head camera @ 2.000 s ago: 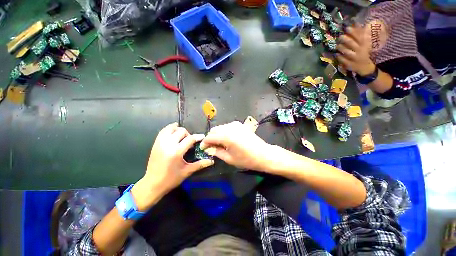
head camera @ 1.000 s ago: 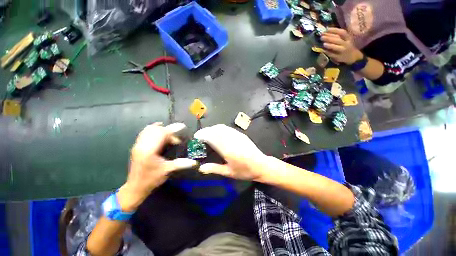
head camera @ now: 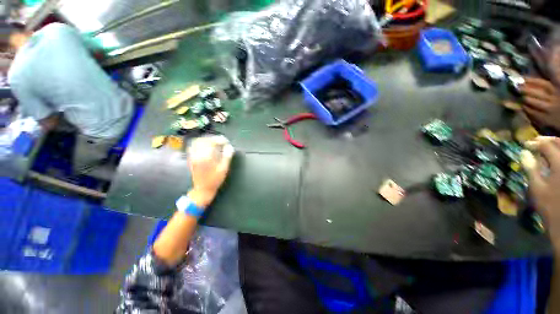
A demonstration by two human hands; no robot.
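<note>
My left hand (head camera: pixel 210 160) is blurred, over the mat just below the left heap of green circuit boards (head camera: pixel 201 113) with yellow and whitish plates. Its fingers look curled; I cannot tell if they hold a board. My right hand (head camera: pixel 545 168) is cut off by the right edge, its fingertips at the larger heap of wired circuit boards (head camera: pixel 488 175). I cannot tell if it grips one. A pale square plate (head camera: pixel 391 191) lies left of that heap. Red-handled pliers (head camera: pixel 295 127) lie on the mat.
A blue parts bin (head camera: pixel 339 95) holds black parts. Behind are a plastic bag (head camera: pixel 301 40), a smaller blue bin (head camera: pixel 442 50) and an orange-brown tub (head camera: pixel 402 30). A coworker's hand (head camera: pixel 540 101) is at right; another person (head camera: pixel 70 80) is at left. Blue totes (head camera: pixel 55 230) stand beside the bench.
The view has swung left. My hands have parted: the left moved to the left heap, the right to the right heap. The board held between them is no longer seen there.
</note>
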